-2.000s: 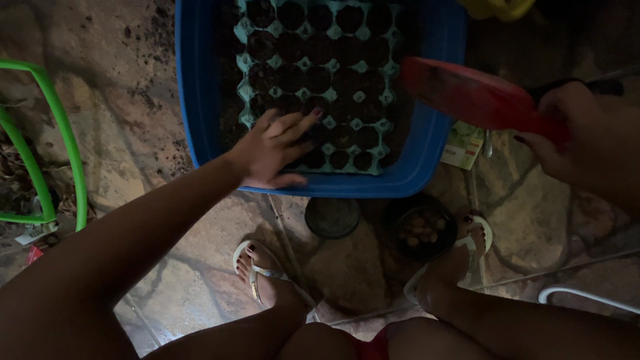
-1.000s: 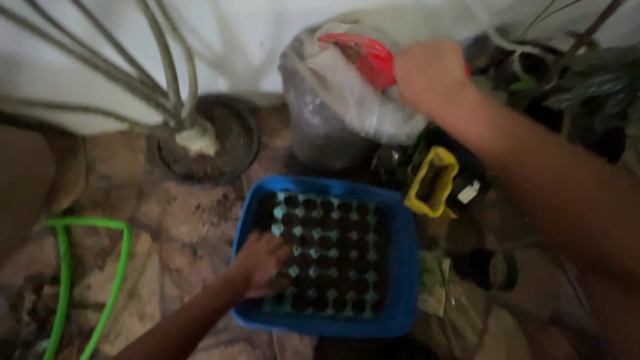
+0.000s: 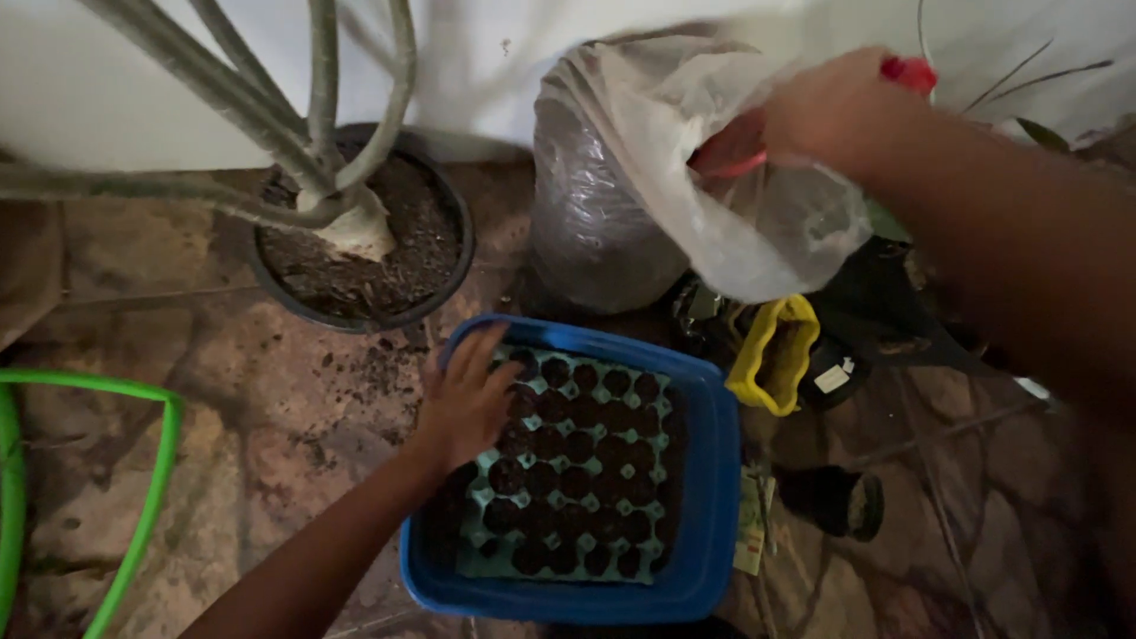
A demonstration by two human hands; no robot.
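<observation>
My right hand (image 3: pixel 839 111) grips a red scoop (image 3: pixel 732 146), whose blade is inside the mouth of a translucent plastic bag (image 3: pixel 639 177) with dark soil in it. The blade's load is hidden. My left hand (image 3: pixel 470 395) holds nothing; its fingers are spread over the upper left rim of a blue plastic basin (image 3: pixel 723 461). In the basin lies a green egg carton tray (image 3: pixel 595 470), its cups filled with dark soil. Whether the fingers touch the rim cannot be told.
A potted plant (image 3: pixel 364 240) with thick stems stands by the wall. Right of the basin are a yellow container (image 3: pixel 772 355), a small dark pot (image 3: pixel 834 501) and a paper packet (image 3: pixel 753 524). A green tubular frame (image 3: pixel 160 479) is at the left. Loose soil lies on the stone floor.
The right hand has moved the red scoop from beside the basin to the bag, and its blade has gone into the bag's mouth. The left hand has shifted to the basin's upper left. The view has tilted up.
</observation>
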